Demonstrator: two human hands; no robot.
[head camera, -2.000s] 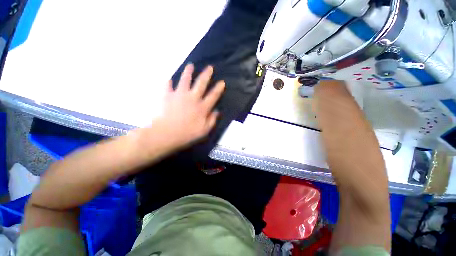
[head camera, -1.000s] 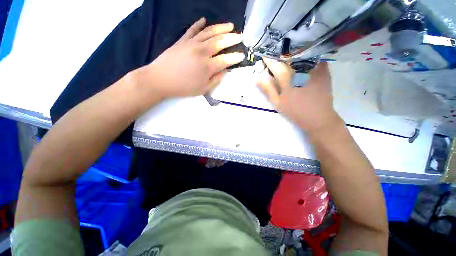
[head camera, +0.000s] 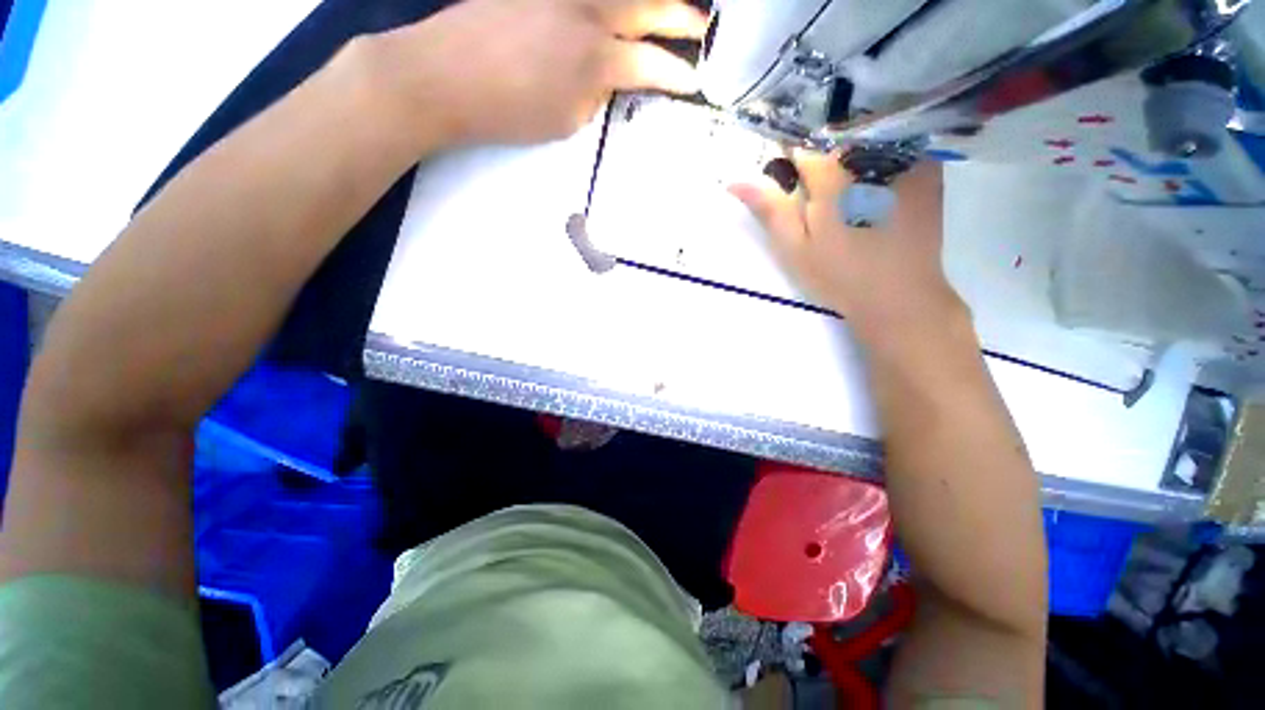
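Note:
A black fabric panel (head camera: 340, 264) lies on the white machine table (head camera: 486, 278) at the left and hangs over its front edge. My left hand (head camera: 520, 70) lies on the panel at the top, fingers beside the needle area (head camera: 763, 111); its fingertips are close to the head and partly cut off from clear view. The white machine head (head camera: 916, 63) fills the upper right. My right hand (head camera: 867, 229) is just right of the needle area, under the head, fingers bent and partly hidden by it. Whether it holds anything cannot be made out.
The bed cover (head camera: 708, 222) has a dark edge line. A red stool (head camera: 812, 544) is under the table, right of my lap. Blue bins (head camera: 285, 486) are below at the left, and another blue bin (head camera: 1096, 558) is below at the right.
Over two seconds, my left hand moved up to the needle area and the panel shifted left. My right hand moved toward the needle, then slightly back to the right. More of the bed cover shows.

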